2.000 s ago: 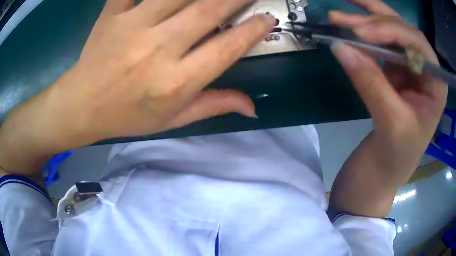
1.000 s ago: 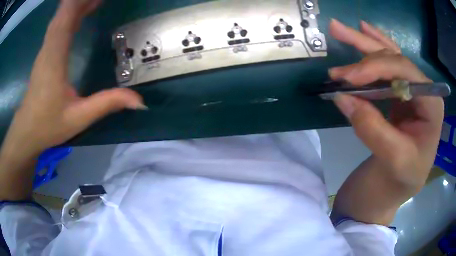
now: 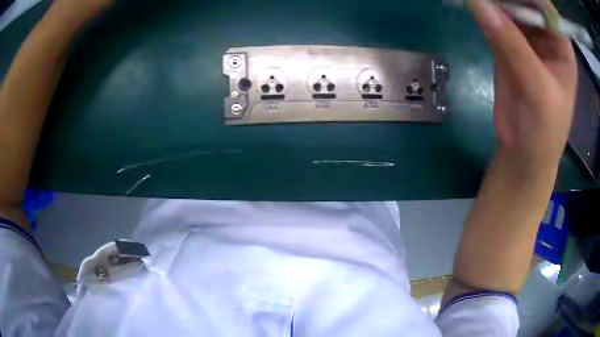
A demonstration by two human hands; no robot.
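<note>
The silver-grey fixture plate (image 3: 342,112) lies flat on the green bench top, with several groups of round dark holes above short dark slots, and screwed end blocks. Neither hand touches it. My right hand (image 3: 529,59) is at the upper right, partly cut off by the top edge, and holds the tweezers (image 3: 526,13), which are blurred, with a yellowish wrap on them. The tweezer tips are not clear. Only my left forearm and wrist show at the upper left; the fingers are cut off by the top edge.
The green bench top (image 3: 197,141) has pale scratches near its front edge. A dark tray or panel (image 3: 585,118) is at the right edge. Blue plastic items (image 3: 552,227) are below the bench on both sides. My white-clad torso is in front of the bench.
My left hand has moved off the plate, up and out of the picture. My right hand has moved up with the tweezers. The plate appears lower and farther right in view.
</note>
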